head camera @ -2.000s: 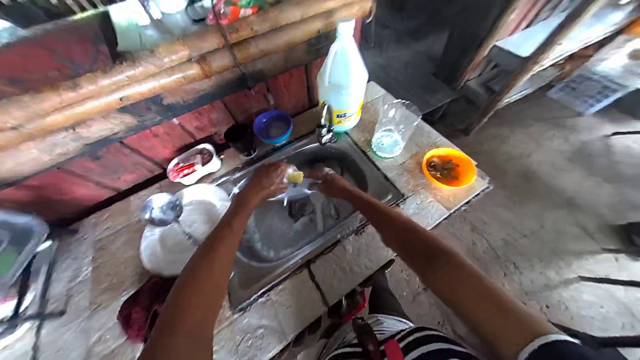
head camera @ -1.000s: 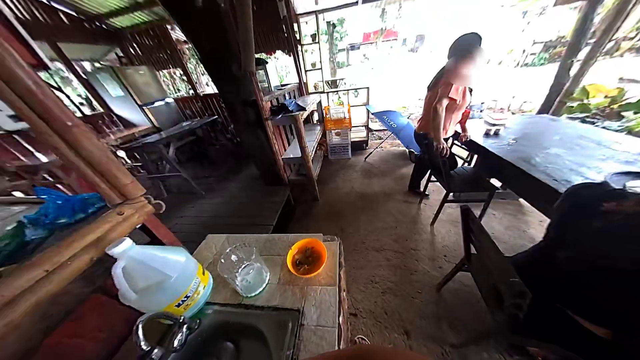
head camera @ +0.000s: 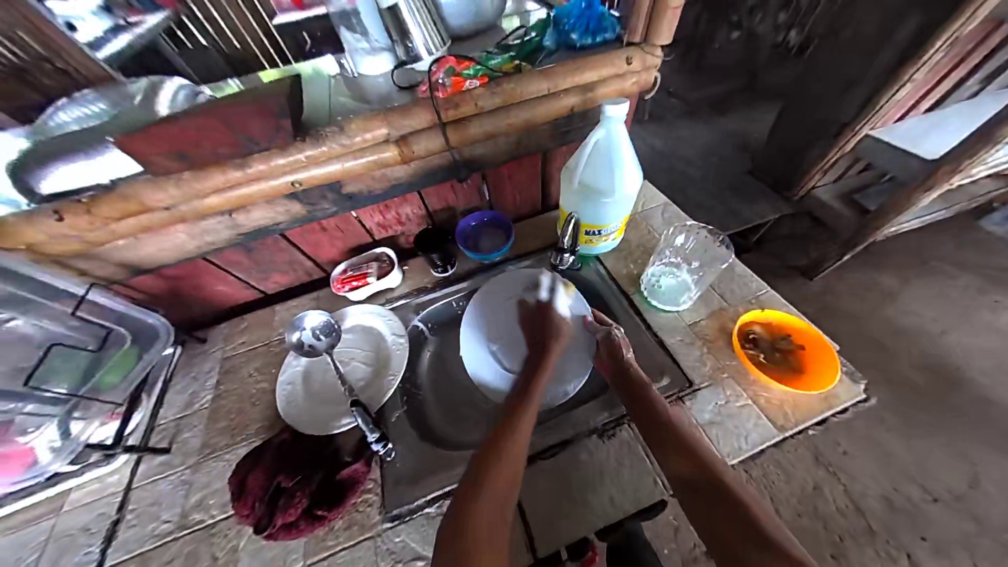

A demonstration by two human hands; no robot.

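Over the metal sink (head camera: 441, 394), my right hand (head camera: 610, 342) grips the right rim of a white plate (head camera: 496, 339). My left hand (head camera: 545, 319) presses a soapy sponge (head camera: 561, 293), partly hidden by suds and blur, on the plate's face. Left of the sink, a slotted metal ladle (head camera: 315, 335) lies across another white plate (head camera: 303, 394), beside a dark red cloth (head camera: 291, 488). Behind the sink are a white tub (head camera: 394, 277) with a red packet, a dark cup (head camera: 437, 250) and a purple-blue bowl (head camera: 485, 235).
Beside the faucet (head camera: 567, 244) stands a large plastic jug (head camera: 602, 181). A clear glass container (head camera: 685, 268) and an orange bowl (head camera: 819, 362) with dark contents are at the right. A dish rack with a clear plastic bin (head camera: 71, 370) is at far left; bamboo rails (head camera: 354, 150) run behind.
The view swung away to a seating area, where a person stood by a table, and is back over the sink. The white plate now shows its face under my left hand.
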